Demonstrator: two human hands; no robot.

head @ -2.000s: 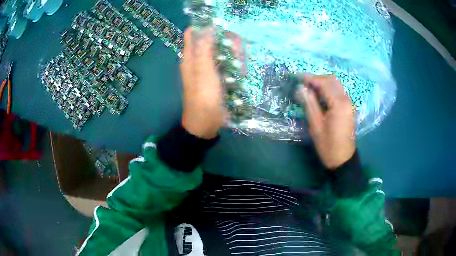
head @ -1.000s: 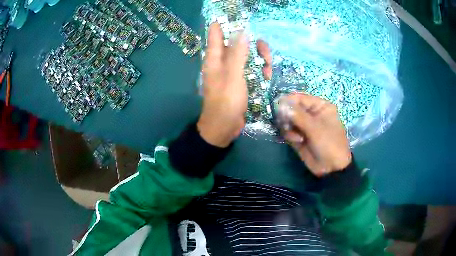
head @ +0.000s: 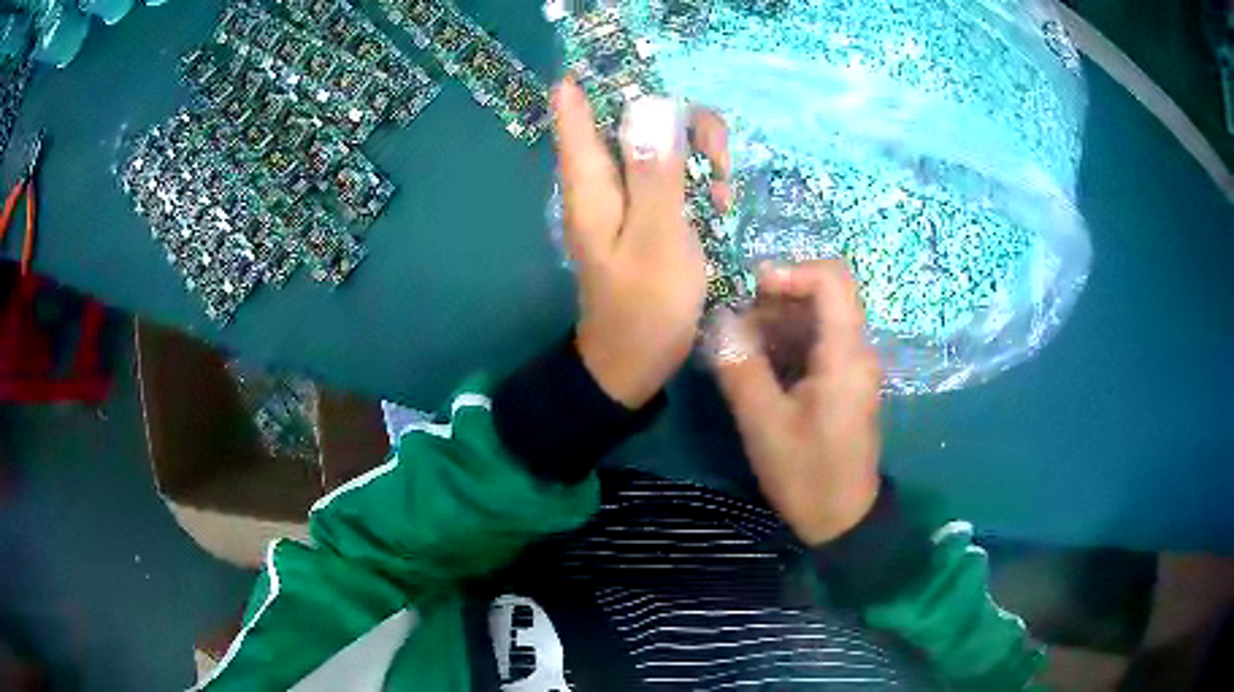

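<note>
My left hand point(head: 636, 257) holds a green PCB strip point(head: 602, 54) upright, with a white covering on the thumb. The strip runs from the top of the view down behind the hand to its right side. My right hand point(head: 812, 392) is beside the strip's lower end, its thumb and forefinger curved towards each other and blurred. Whether a small component is between its fingertips cannot be told. A large clear bag point(head: 934, 203) full of small speckled components lies behind and to the right of both hands.
A pile of PCB strips point(head: 257, 162) lies at the left, with another strip point(head: 474, 68) beside it. Orange-handled pliers point(head: 27, 210) and light blue cups point(head: 68, 30) are at the far left. An open cardboard box point(head: 203, 446) and a red frame point(head: 48, 338) are below the table.
My left hand has moved right with the strip. My right hand has come from over the bag to the strip's lower end, nearer to me.
</note>
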